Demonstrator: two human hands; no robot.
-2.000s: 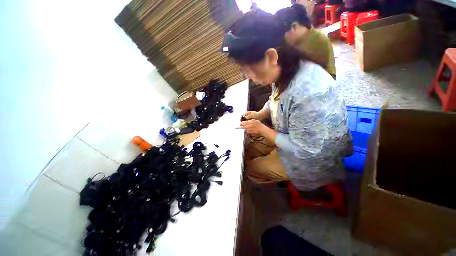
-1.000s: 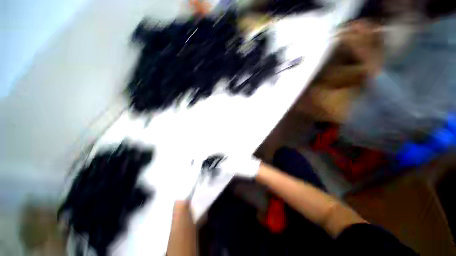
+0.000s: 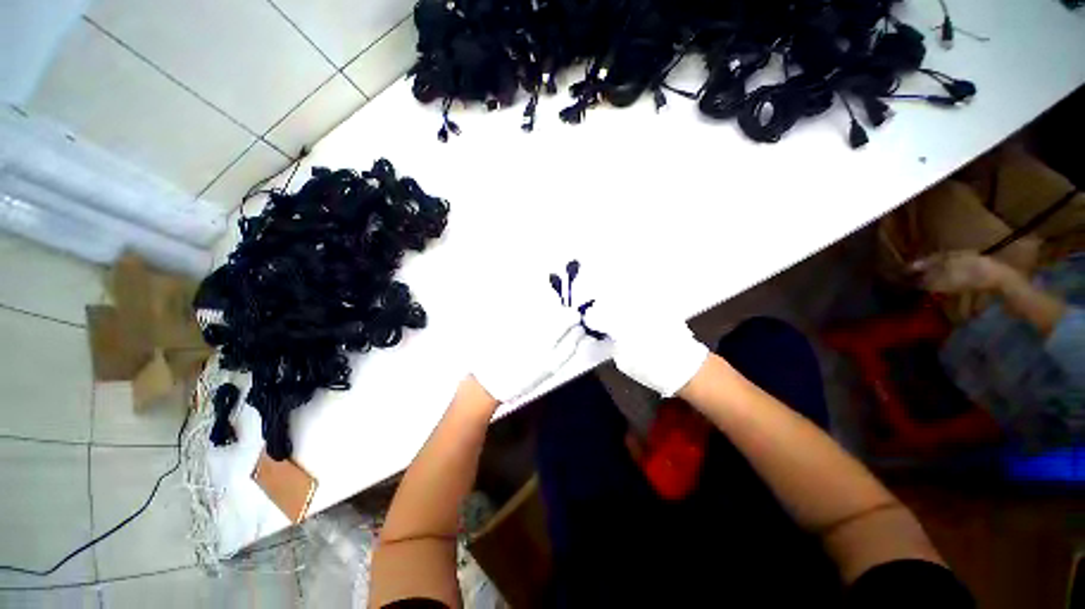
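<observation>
My left hand (image 3: 524,366) and my right hand (image 3: 654,353) wear white gloves and meet at the table's near edge. Between their fingertips is a small black cable (image 3: 589,319), mostly hidden by the gloves. Two black plug ends (image 3: 564,283) stick out beyond the fingers over the white table (image 3: 500,226). Both hands are closed around the cable. The gloves blend with the white table, so single fingers are hard to tell.
A heap of black bundles (image 3: 315,274) lies at the left, with a stray bundle (image 3: 224,413) and a tan block (image 3: 286,485) beside it. Looser black coils (image 3: 666,54) lie at the far side. Pale strands (image 3: 200,500) hang at the left edge. Another person's hand (image 3: 958,271) is at right.
The view has swung from the neighbouring person down to my own hands and the left heap. My hands, out of view two seconds ago and blurred one second ago, now show more clearly.
</observation>
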